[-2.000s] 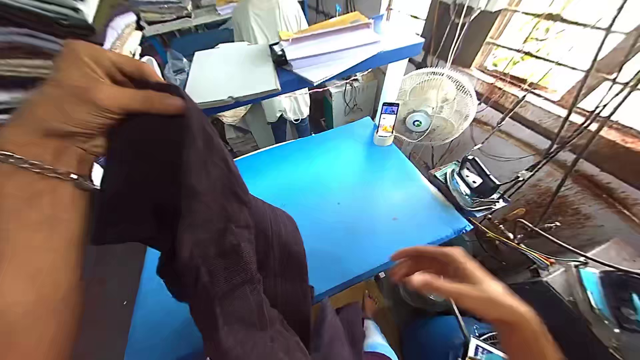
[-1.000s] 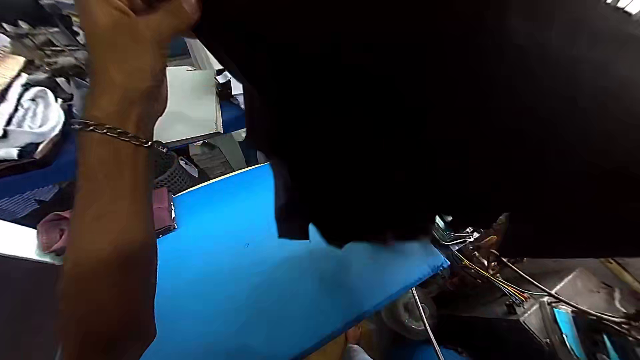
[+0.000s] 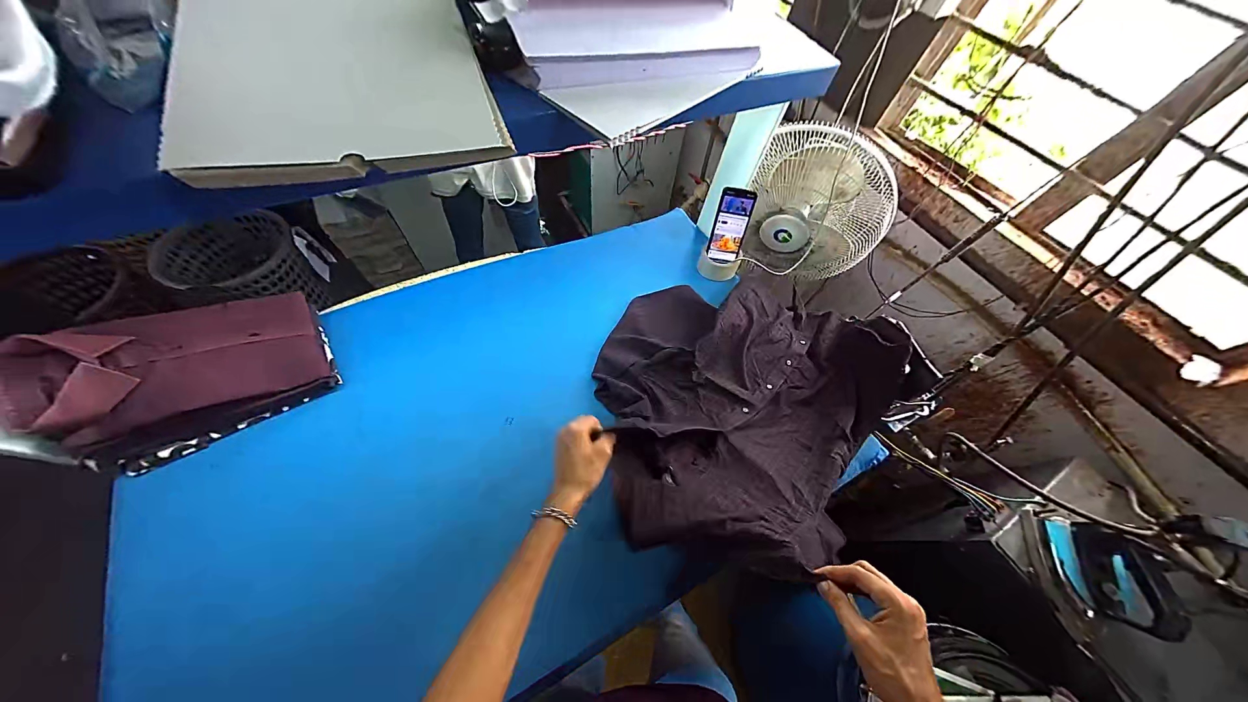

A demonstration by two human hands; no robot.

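A dark purple-brown garment (image 3: 780,429) with small buttons lies loosely spread over the right part of a blue tabletop (image 3: 419,439), partly past its edge. My left hand (image 3: 583,456) grips the garment's fabric at its left side, near the table's middle. The garment's lower right corner is pinched between the thumb and fingers of my right hand (image 3: 877,619), beyond the front edge. At the far left, a folded maroon shirt (image 3: 205,356) rests on black-and-white patterned material.
Behind are a phone (image 3: 731,224) on a stand, a white fan (image 3: 814,200) and a blue shelf (image 3: 546,122) bearing white boards and papers. Plastic baskets (image 3: 234,258) stand below the shelf. Cables (image 3: 1063,507) and an iron (image 3: 1111,575) are at the right.
The garment, held up before the camera earlier, now lies on the table. My left hand has come down with it. My right hand, apart from it two seconds ago, now holds its corner.
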